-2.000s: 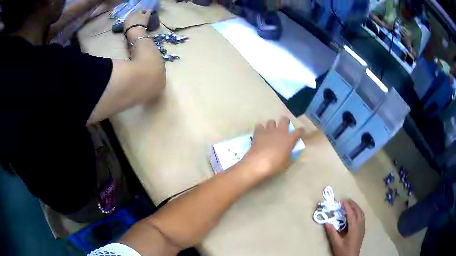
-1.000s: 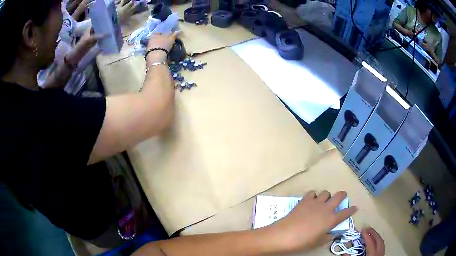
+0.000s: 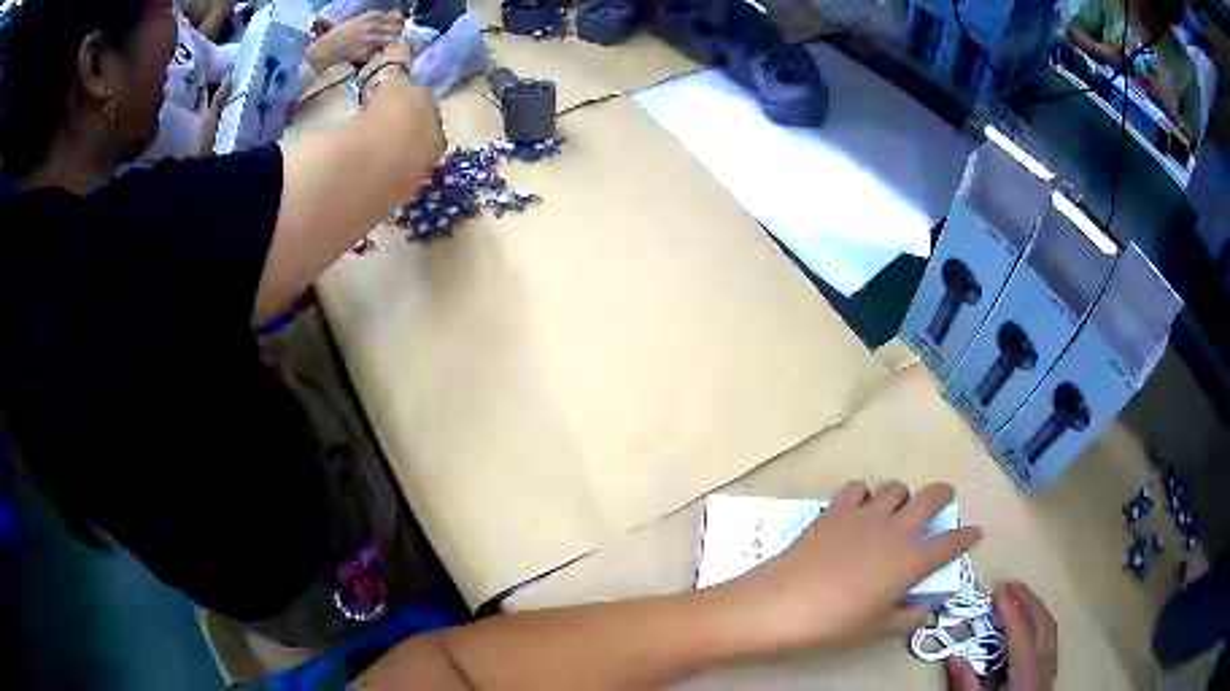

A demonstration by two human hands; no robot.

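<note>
A white box with small print (image 3: 750, 529) lies on the tan paper near the lower edge. My left hand (image 3: 863, 560) lies over it from above, fingers spread across its top and far side. A coiled white cable (image 3: 955, 637) is at the box's right end, close to my left fingertips. My right hand (image 3: 1028, 643) holds the cable between thumb and fingers and is partly cut off by the lower edge. The box's right end is partly hidden by my left hand.
Three upright retail boxes with open flaps (image 3: 1012, 344) stand at the right. Small star-shaped parts (image 3: 1143, 529) lie beyond them. A person in black (image 3: 162, 392) reaches over the bench at left, near more star-shaped parts (image 3: 452, 192). Dark rings (image 3: 786, 87) sit by a white sheet (image 3: 796, 182).
My hands have come together, bringing box and cable close to each other. The view has shifted. The neighbour's hand has moved, and a dark round part now stands by the star-shaped pile.
</note>
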